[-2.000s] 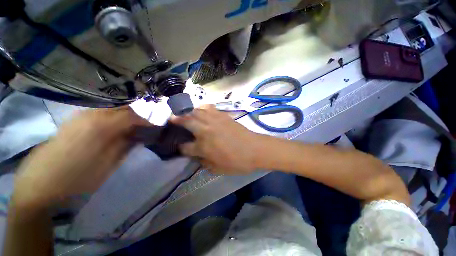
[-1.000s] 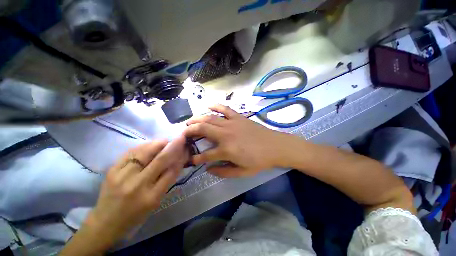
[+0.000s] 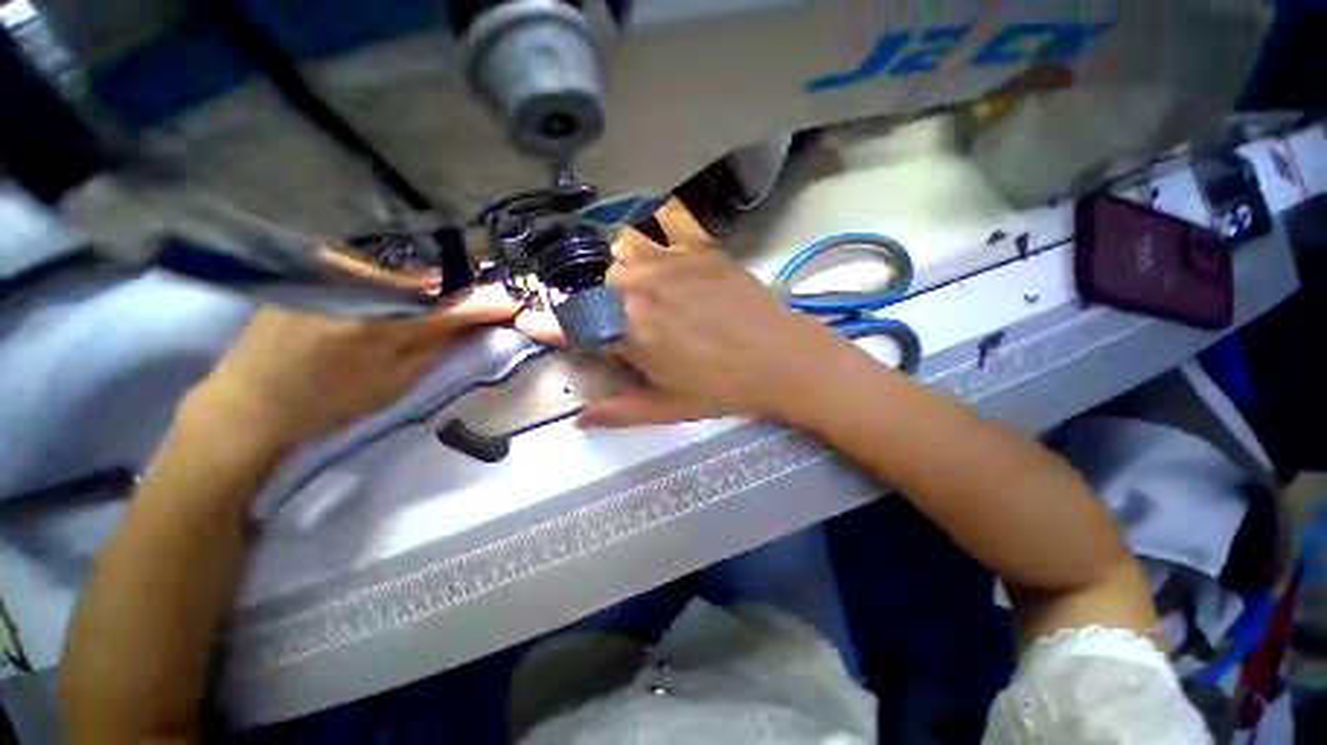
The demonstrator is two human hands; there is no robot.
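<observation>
A pale garment panel (image 3: 379, 415) with a narrow dark seam edge lies on the table left of the needle area. My left hand (image 3: 328, 364) lies on it, fingers reaching under the machine head beside the presser foot, which is mostly hidden. My right hand (image 3: 684, 328) is at the right of the grey edge guide (image 3: 592, 316), its fingers partly behind it. I cannot tell whether its fingers hold cloth. A small dark scrap (image 3: 475, 440) lies on the table in front of the needle area.
The sewing machine head (image 3: 728, 88) spans the top. Blue-handled scissors (image 3: 849, 303) lie right of my right hand, partly covered. A maroon smartphone (image 3: 1153, 262) and dark thread scraps lie farther right. A printed ruler (image 3: 553, 546) runs along the front edge. Pale cloth hangs at lower right.
My hands have separated from in front of the needle area. My left hand has moved up and left under the head; my right hand has moved up beside the guide. More of the ruler shows.
</observation>
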